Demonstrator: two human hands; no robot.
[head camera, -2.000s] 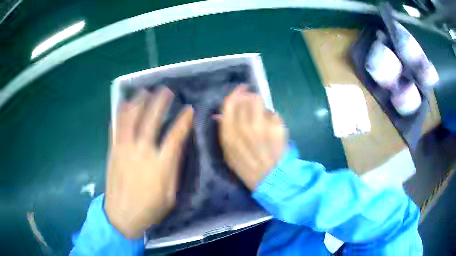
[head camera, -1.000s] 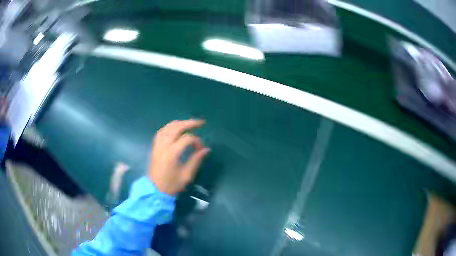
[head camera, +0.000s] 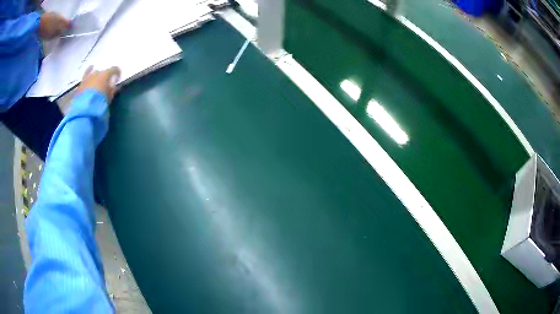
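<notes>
My left hand (head camera: 100, 81) is at the upper left, at the near edge of a white box blank (head camera: 138, 43). Its fingers are closed on the edge; the part of the hand under the sheet is hidden. The blank lies on several other flat white blanks, fanned out at the end of the green bench (head camera: 202, 184). My right hand is not in view.
Another person's hand (head camera: 55, 26) and blue sleeve are at the left, at the white sheets. A white box (head camera: 521, 208) with dark contents stands on the green belt at the right, beyond the pale rail (head camera: 368, 150). A white post (head camera: 271, 27) stands at the rail.
The view has swung left. My left hand, earlier over the packed box and then raised empty above the bench, has reached the white blanks. My right hand has left the picture.
</notes>
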